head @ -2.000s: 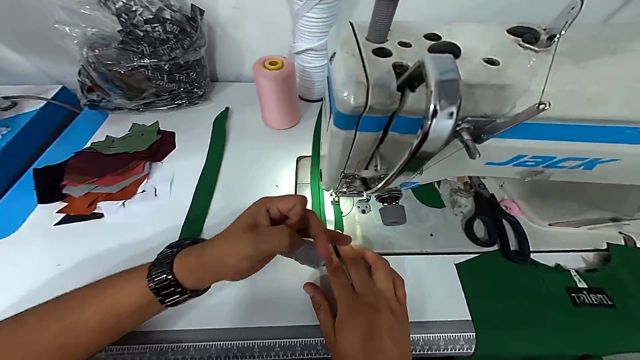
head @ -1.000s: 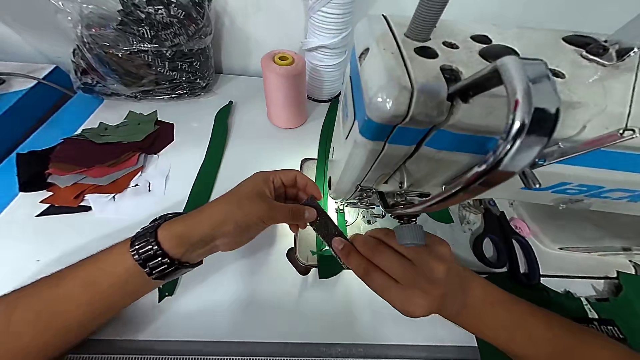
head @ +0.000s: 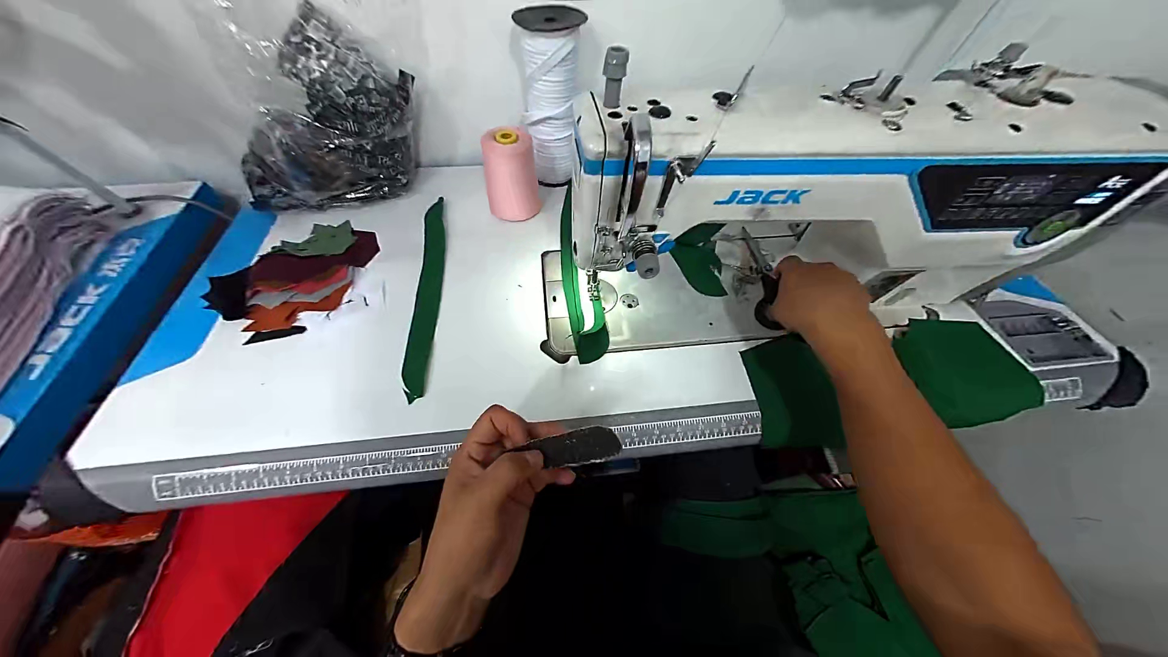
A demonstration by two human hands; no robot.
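My left hand (head: 502, 474) pinches a small dark strip (head: 579, 446) with one rounded end, in front of the table's ruler edge. My right hand (head: 821, 297) is at the black-handled scissors (head: 766, 297) on the bed of the Jack sewing machine (head: 839, 187), its fingers around the handles; the blades point up and left. Under the presser foot (head: 593, 285) lies a green fabric strip (head: 568, 265) with a curled lower end. Another green strip (head: 426, 301) lies flat to the left. Green fabric (head: 798, 388) hangs over the table edge below my right forearm.
At the left lie stacked fabric scraps (head: 297, 283) and a plastic bag of labels (head: 338, 137). A pink thread cone (head: 511, 178) and a white tape roll (head: 551, 100) stand behind. A blue box (head: 109, 292) stands at far left, and red fabric (head: 228, 570) lies below the table.
My right hand has left the dark strip and moved right to the scissors. My left hand still holds the strip, now nearer the table's front edge. The view has shifted widely.
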